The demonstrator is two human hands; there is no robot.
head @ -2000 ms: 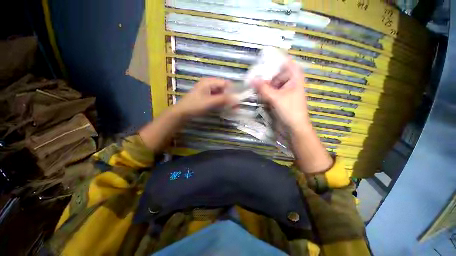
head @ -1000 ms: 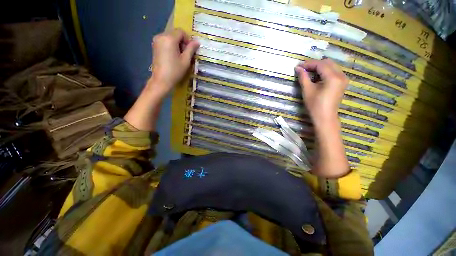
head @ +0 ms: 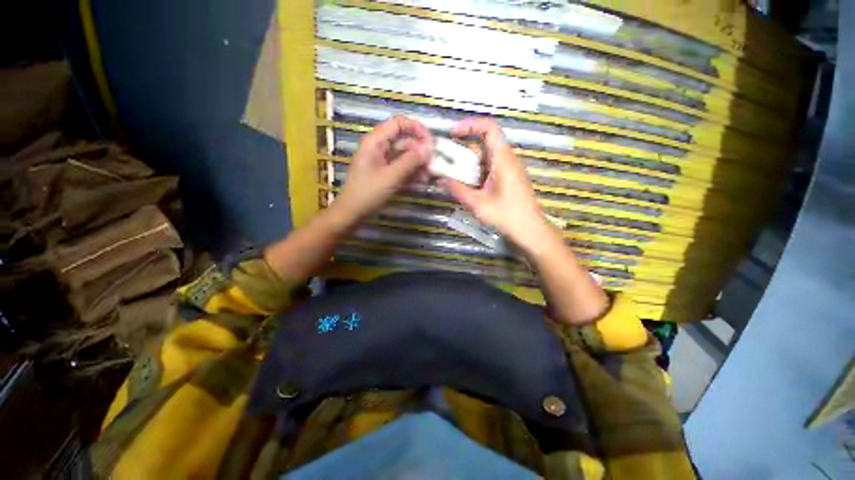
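A pale zipper [head: 457, 161] is bunched or folded between my two hands above the middle of the yellow slotted template [head: 300, 122]. My left hand [head: 386, 161] pinches its left side. My right hand [head: 497, 183] holds its right side with curled fingers. Whitish strips [head: 431, 80] fill the upper slots. The slots lower down look grey and shiny. A loose pale strip [head: 473, 228] lies on the template just below my right hand, partly hidden by it. The held zipper is slightly blurred.
Brown fabric pieces [head: 117, 239] are piled at the left. A tan cardboard piece [head: 264, 86] sticks out behind the template's left edge. A grey-blue metal table [head: 787, 319] stands at the right, with part of another yellowish board [head: 834, 401] on it.
My hands have left the third slot from the top, where a pale strip now lies, and come together lower down with another zipper between them. The view has shifted a little.
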